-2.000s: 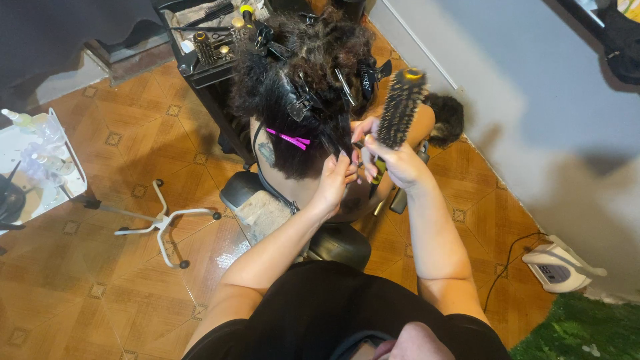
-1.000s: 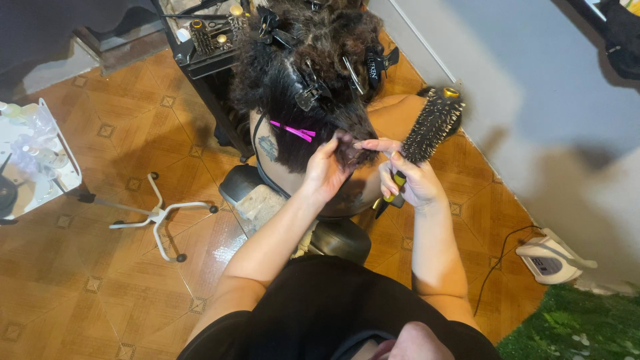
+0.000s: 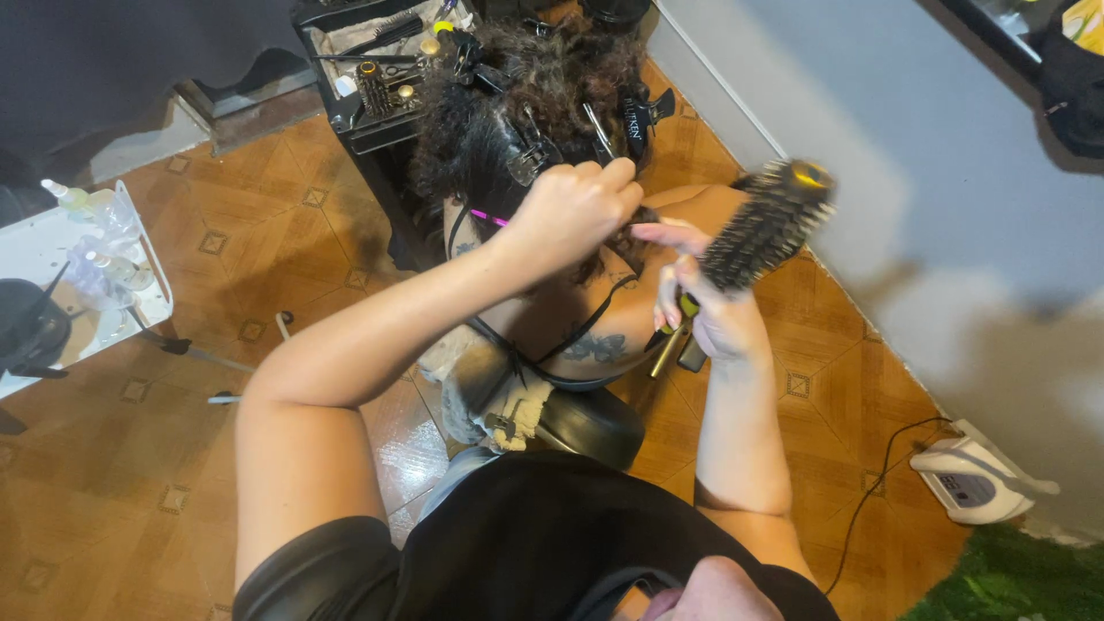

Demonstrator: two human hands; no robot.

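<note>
A seated person's dark curly hair is sectioned with black hair clips and a pink clip. My left hand is closed over the lower right of the hair, its fingertips curled; what lies between them is hidden. Just right of it, my right hand grips a round hairbrush with bristles pointing up and right. Its index finger reaches toward the hair ends. A black and gold handle juts out below that hand. A silver clip sits above my left hand.
A black trolley with brushes and combs stands behind the hair at left. A white tray table holds bottles and a black bowl. Below is a black padded seat with a towel. A white device with a cord lies by the wall at right.
My left hand has moved up from the hair ends and now covers part of the hair, its fingers curled in. The right hand still holds the round brush close by.
</note>
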